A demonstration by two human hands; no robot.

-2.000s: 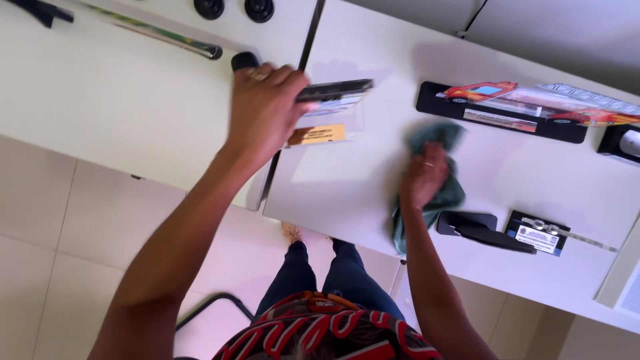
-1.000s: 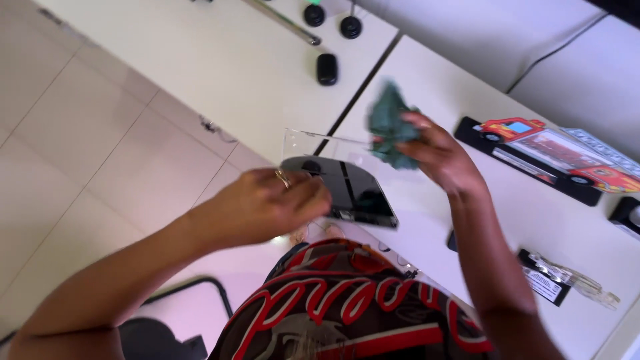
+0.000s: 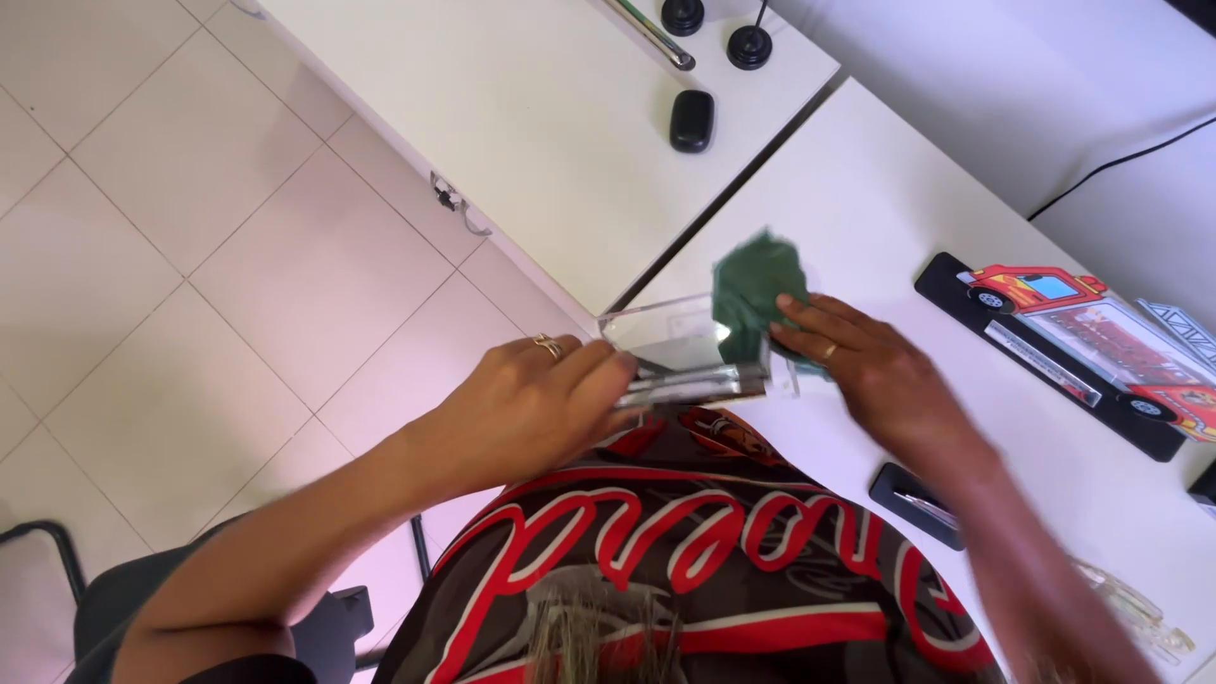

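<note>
My left hand [image 3: 541,404] grips a clear acrylic stand [image 3: 665,328] with dark and silvery layered parts, held near my shirt at the desk's front edge. My right hand [image 3: 855,366] holds a crumpled green cloth [image 3: 760,275] by its lower right part. The cloth lies against the right end of the clear acrylic. My left fingers hide part of the stand, so its full shape cannot be told.
Two white desks meet at a dark gap. A black oval case [image 3: 692,121] and round black bases [image 3: 750,47] stand on the far desk [image 3: 532,123]. A fire-truck display [image 3: 1073,351] and a small black holder [image 3: 917,503] are at right. A chair [image 3: 209,589] is lower left.
The green cloth was on the desk two seconds ago under my right hand, then raised off the stand; now it touches the acrylic. The stand has come nearer my body and has been turned.
</note>
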